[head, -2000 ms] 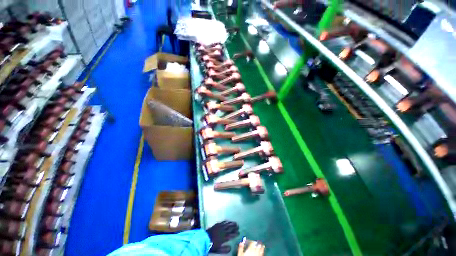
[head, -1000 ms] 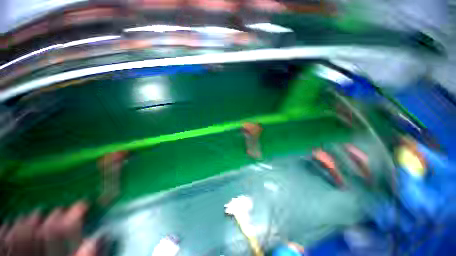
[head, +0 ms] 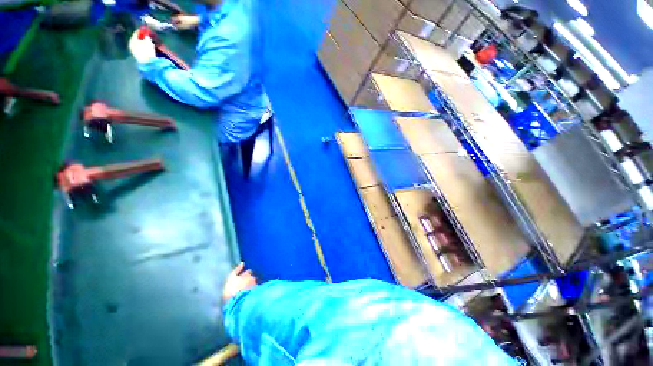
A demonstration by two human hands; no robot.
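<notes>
My right hand, bare in a light-blue sleeve, is at the bench's right edge. Only part of it shows beyond the sleeve, and whether it holds anything is unclear. My left hand is not in view. Two reddish-brown handheld units, a farther one and a nearer one, lie on the green bench with their handles pointing right. A pale yellow wooden handle shows at the bottom edge beside my sleeve; its head is out of view.
A person in light blue sits at the bench's far end, a hand on a red-tipped unit. More units lie at the left and lower left. Wire racks with tan shelves stand at right across the blue floor.
The view has swung right from the long unit rows, now showing the seated person and racks. The black-gloved hand seen two seconds ago is out of view; my bare right hand shows.
</notes>
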